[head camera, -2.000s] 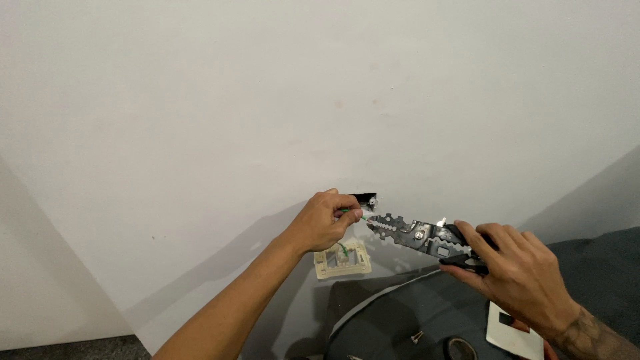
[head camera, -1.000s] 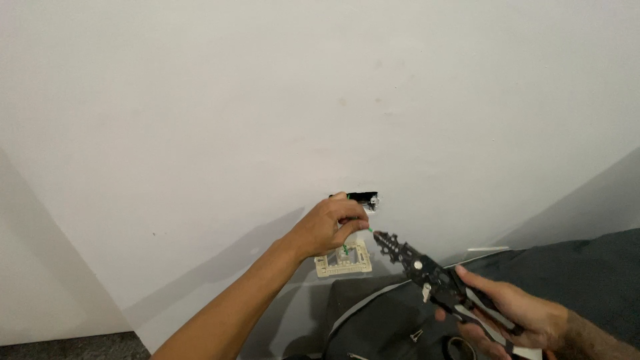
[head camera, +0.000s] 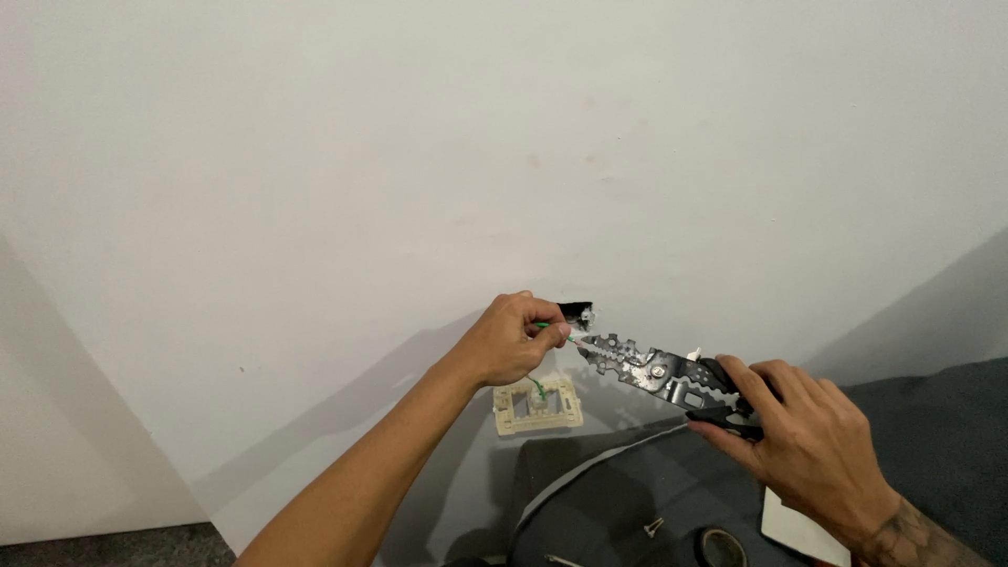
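Note:
Between the thumb and fingers of my left hand (head camera: 520, 339) is a green insulated wire (head camera: 542, 324), its end sticking out to the right. My right hand (head camera: 795, 433) grips the handles of a black multi-purpose wire stripper (head camera: 657, 372); its toothed jaws are slightly apart, with their tips close to the wire end. Whether they touch it I cannot tell. Just behind my left fingertips is a rough-edged hole (head camera: 579, 313) in the white wall. Below my left hand hangs a cream plastic socket mounting frame (head camera: 504, 425), with a green wire running up from its middle module.
A dark grey fabric surface (head camera: 614, 504) with light piping lies below the wall. On it are small screws (head camera: 653, 527), a roll of tape (head camera: 720, 547) and a white plate (head camera: 799, 528), partly behind my right wrist. Dark carpet (head camera: 110, 545) shows at the lower left.
The stripper has turned from pointing steeply up-left to lying flatter, as my right hand moved up. My left hand stays near the hole, still pinching a wire.

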